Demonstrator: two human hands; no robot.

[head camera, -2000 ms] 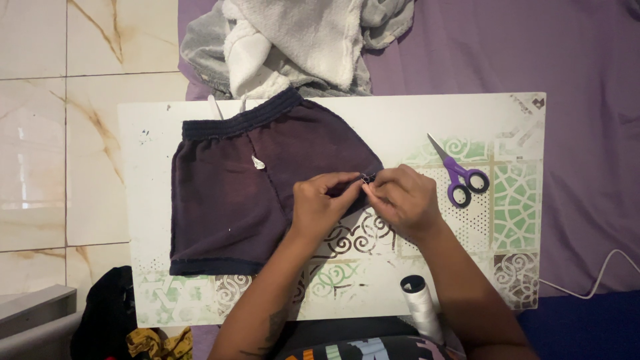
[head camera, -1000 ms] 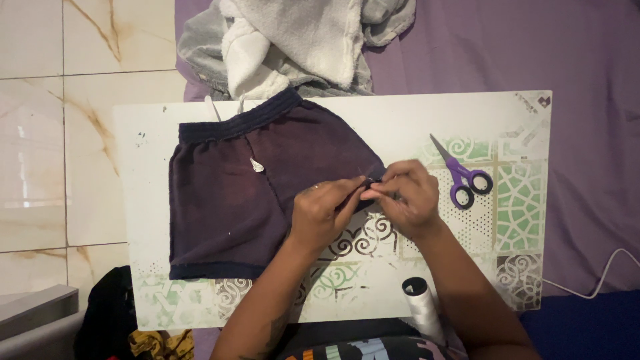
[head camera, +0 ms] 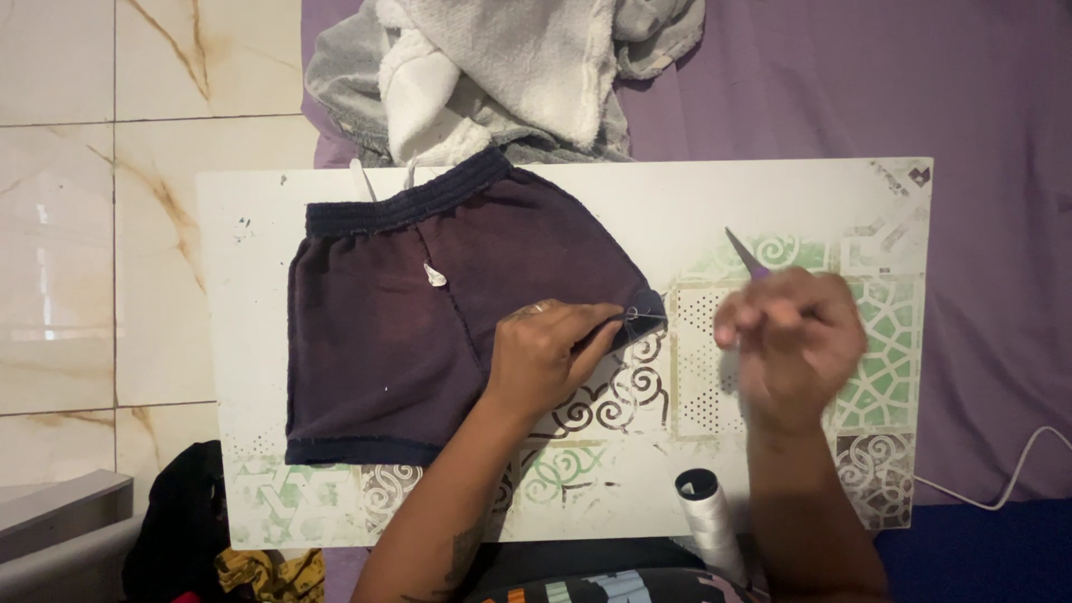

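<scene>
Dark purple shorts (head camera: 377, 335) with a navy waistband lie on a patterned white board. My left hand (head camera: 548, 352) pinches the navy hem at their right corner, where thin thread loops show at the fingertips. My right hand (head camera: 791, 343), blurred, is raised to the right of the hem with its fingers bent together; whether it holds a needle or thread cannot be seen. Behind it, purple-handled scissors (head camera: 745, 254) lie mostly hidden, their blade pointing up and left. A spool of white thread (head camera: 708, 515) stands near the board's front edge, left of my right forearm.
The white board (head camera: 687, 201) rests on a purple cloth (head camera: 821, 100). A grey and white fleece (head camera: 519, 67) is heaped beyond its far edge. A white cable (head camera: 997, 502) runs at the right. Black fabric (head camera: 180, 519) and yellow fabric (head camera: 272, 578) lie at the lower left.
My right hand has moved from the hem out to the right, now over the scissors' handles. My left hand remains at the hem corner.
</scene>
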